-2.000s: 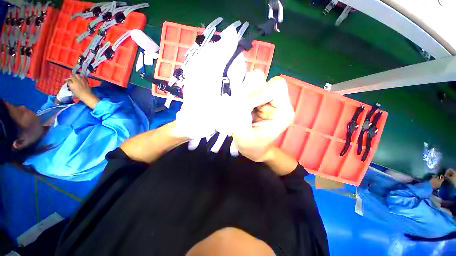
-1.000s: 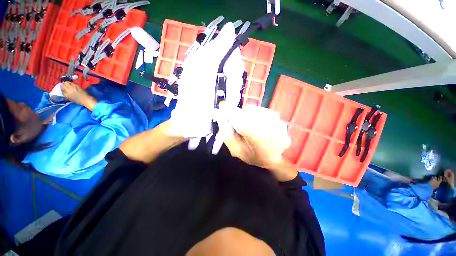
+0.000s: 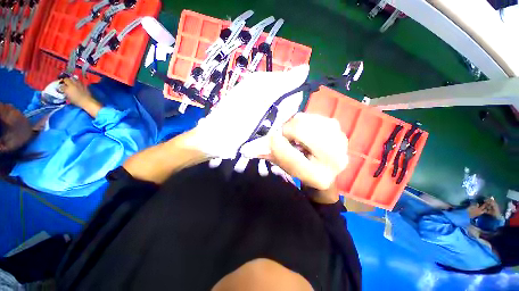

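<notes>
My left hand (image 3: pixel 239 111), in a white glove and overexposed, holds a black-strapped wristwatch (image 3: pixel 265 125) across its palm and fingers. The black band runs up between the gloved fingers towards the upper right; its far end shows past the fingertips. My right hand (image 3: pixel 312 149) is curled close beside the watch, at the right of the left palm. Glare hides its fingertips, so I cannot tell whether it grips the strap or a cloth.
An orange-red tray (image 3: pixel 183 42) behind my left hand holds watches with pale straps. Another tray (image 3: pixel 353 128) at right holds several black-strapped watches (image 3: pixel 405 153). A white support (image 3: pixel 449 91) crosses the upper right. A person in blue (image 3: pixel 85 142) works at left; another (image 3: pixel 461 236) is at far right.
My left hand has tilted to the right, with the watch and strap end swinging right. The pale-strapped watches show more. My right hand has moved up and curled. The surrounding view has shifted slightly left.
</notes>
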